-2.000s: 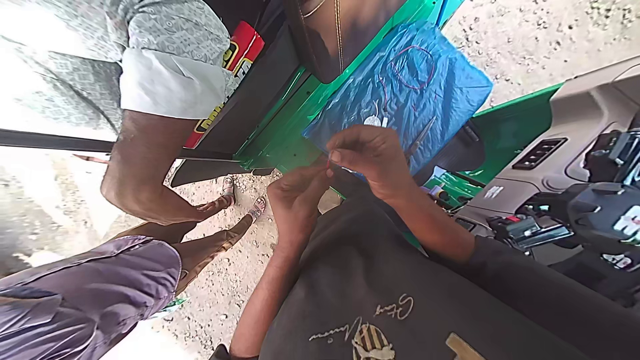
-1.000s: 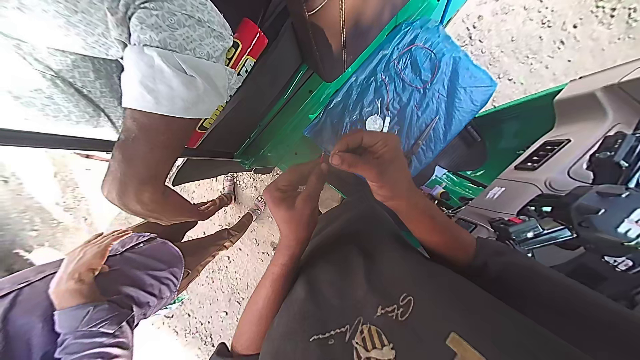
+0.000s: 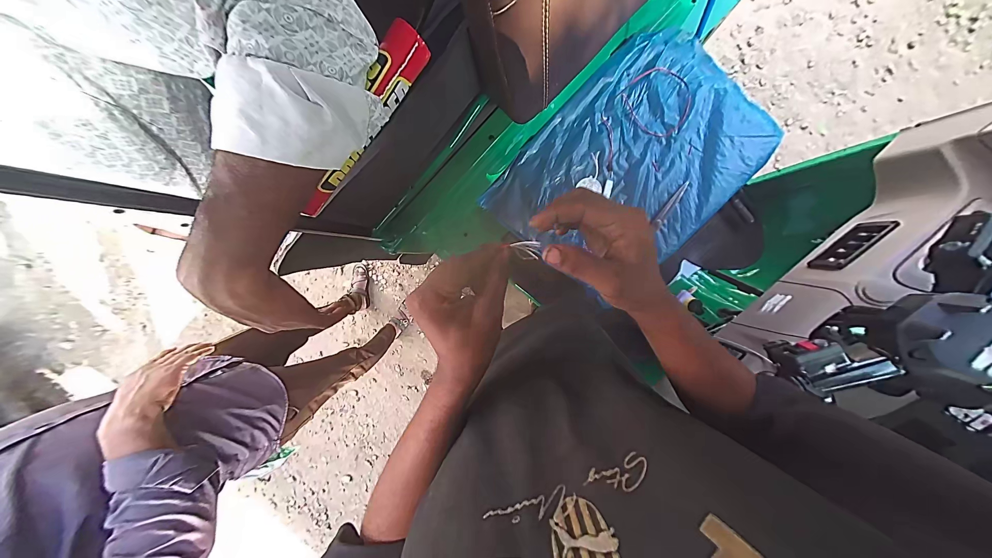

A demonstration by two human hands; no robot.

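In the head view my left hand (image 3: 461, 302) pinches a bundle of thin wires (image 3: 527, 245) between thumb and fingertips, their pale ends sticking out to the right. My right hand (image 3: 608, 252) is just right of those ends, thumb and index finger apart, and no object shows between them. Beyond it lies a blue plastic sheet (image 3: 713, 116). On the sheet rest a red wire loop (image 3: 688, 105), a small round white part (image 3: 590, 184) with a white connector (image 3: 608, 188) beside it, and a slim pointed metal tool (image 3: 673, 203), partly hidden by my right hand.
A person's bent arm (image 3: 240, 232) is at left, and a hand (image 3: 147, 403) rests on a knee below it. Green metal bodywork (image 3: 821, 182) runs under and beside the sheet. A vehicle dashboard (image 3: 922, 170) with switches and a steering column is at right. Gravel ground shows below.
My right thumb and index finger have come apart, and they were together at my left fingertips before. Wire ends now show between my hands. Another person's hand has come onto the knee at lower left.
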